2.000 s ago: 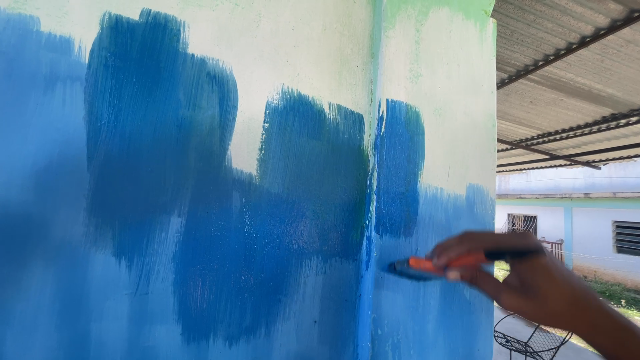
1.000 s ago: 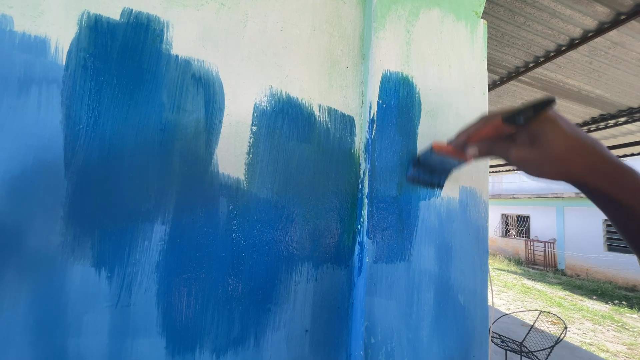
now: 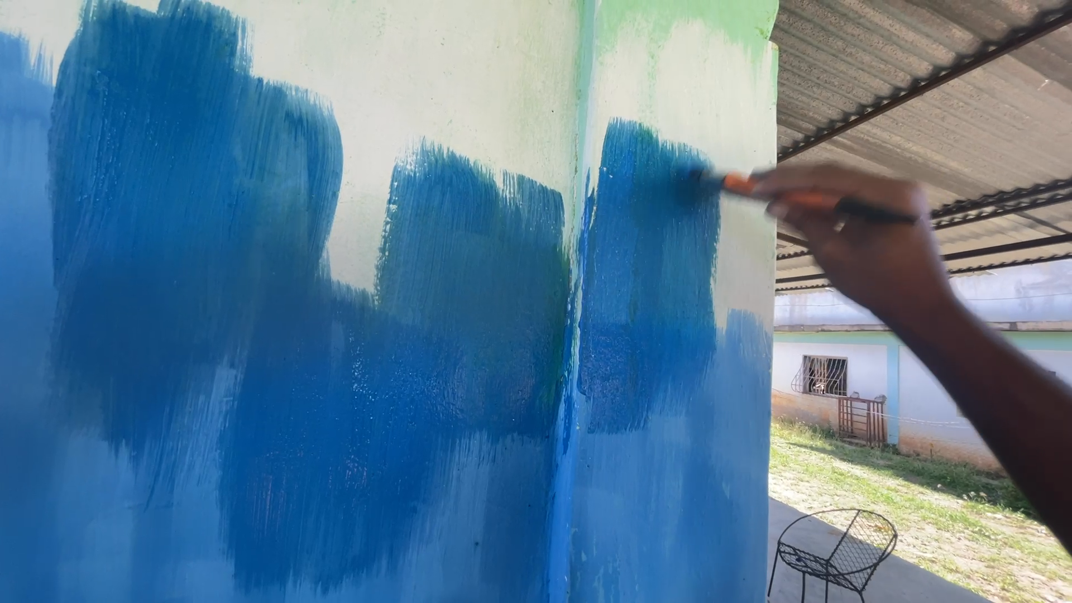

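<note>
At the right, my right hand [image 3: 854,226] is shut on a paintbrush [image 3: 804,198] with an orange and black handle. Its blurred, dark bristles touch the upper right part of a fresh dark blue patch [image 3: 649,276] on the narrow wall section right of a vertical ridge [image 3: 578,251]. More dark blue strokes [image 3: 193,184] cover the wider wall [image 3: 461,67] to the left, over lighter blue below, with whitish and pale green paint above. My left hand is out of view.
The painted wall ends at a vertical edge [image 3: 775,251]. Beyond it are a corrugated roof [image 3: 904,84] on dark beams, a wire chair [image 3: 837,548] on a concrete floor, grass [image 3: 888,494] and a building [image 3: 930,385] with a barred window.
My right hand has moved up the narrow wall section with the brush since the earliest frame. The dark blue patch there has grown wider to the right.
</note>
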